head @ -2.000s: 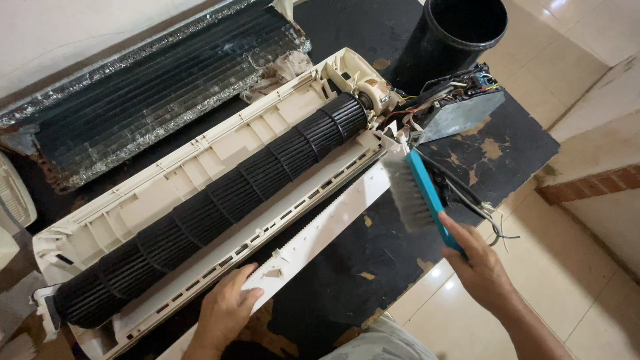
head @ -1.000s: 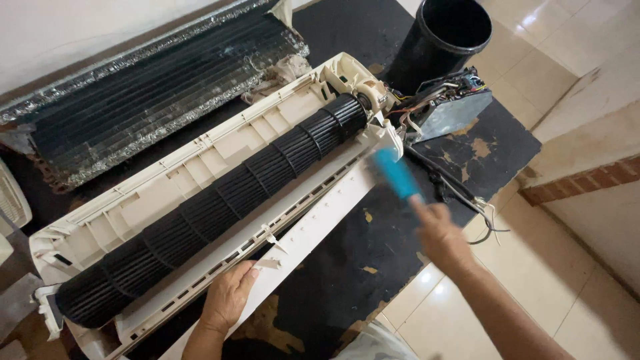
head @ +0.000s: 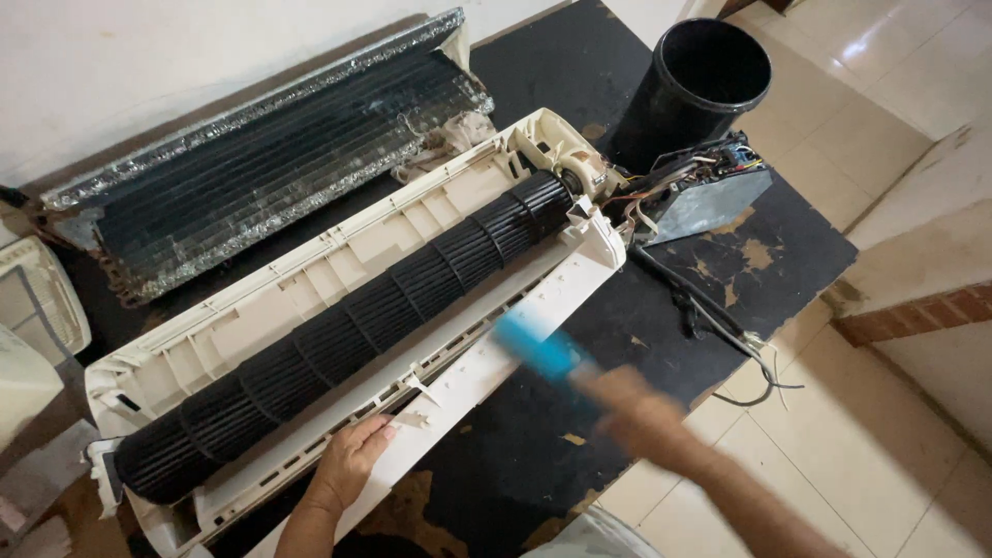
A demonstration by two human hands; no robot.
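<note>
A blue-handled brush (head: pixel 542 349), blurred by motion, is in my right hand (head: pixel 639 418) over the middle of a long white plastic panel (head: pixel 473 372). My left hand (head: pixel 353 457) grips that panel's upper edge, lower left of the brush. Behind the panel lies the open cream housing of an air conditioner's indoor unit (head: pixel 294 283), with a black cylindrical blower fan (head: pixel 349 325) along it. Where the bristles touch is too blurred to tell.
A finned heat-exchanger coil (head: pixel 263 163) lies beyond the housing on the worn black table (head: pixel 542 434). A black bucket (head: pixel 721 101) and a metal electrical box with wires (head: pixel 709 205) are at the right. Loose cables (head: pixel 713 318) reach over the table's edge.
My right hand has moved the brush from the panel's far right end down and left toward its middle. My left hand remains on the panel.
</note>
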